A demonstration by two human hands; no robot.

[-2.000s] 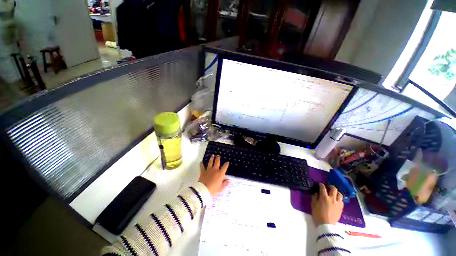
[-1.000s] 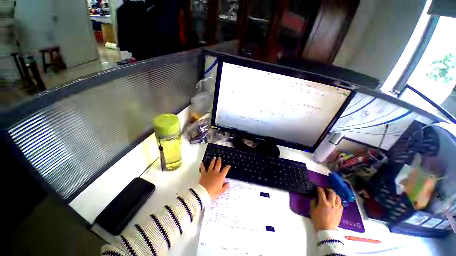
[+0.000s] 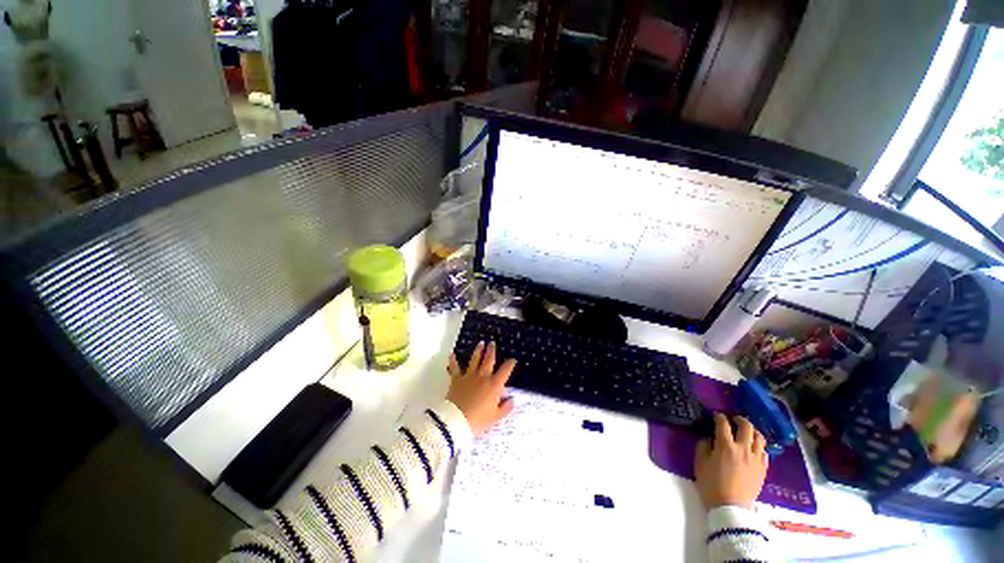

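My left hand [image 3: 480, 389] rests with spread fingers on the left end of the black keyboard [image 3: 573, 364]. My right hand [image 3: 731, 462] lies over the small black mouse [image 3: 706, 422] on the purple mouse pad [image 3: 788, 481]; the hand covers most of the mouse. A white paper sheet [image 3: 539, 484] with written lines and two small black rectangles lies in front of the keyboard, between my forearms. The monitor [image 3: 639, 225] behind the keyboard shows a white page with faint text and lines.
A yellow-green lidded bottle [image 3: 381, 311] stands left of the keyboard. A black smartphone [image 3: 288, 443] lies at the left desk edge. A blue object [image 3: 766, 415] is beyond the mouse. A red pen [image 3: 812, 529], pen holder [image 3: 842, 350], white bottle [image 3: 737, 319] and dark basket [image 3: 881, 412] are at right.
The whole view has shifted slightly to the left, so things appear a little further right. Both hands keep about the same places on keyboard and mouse. The text on the monitor looks different.
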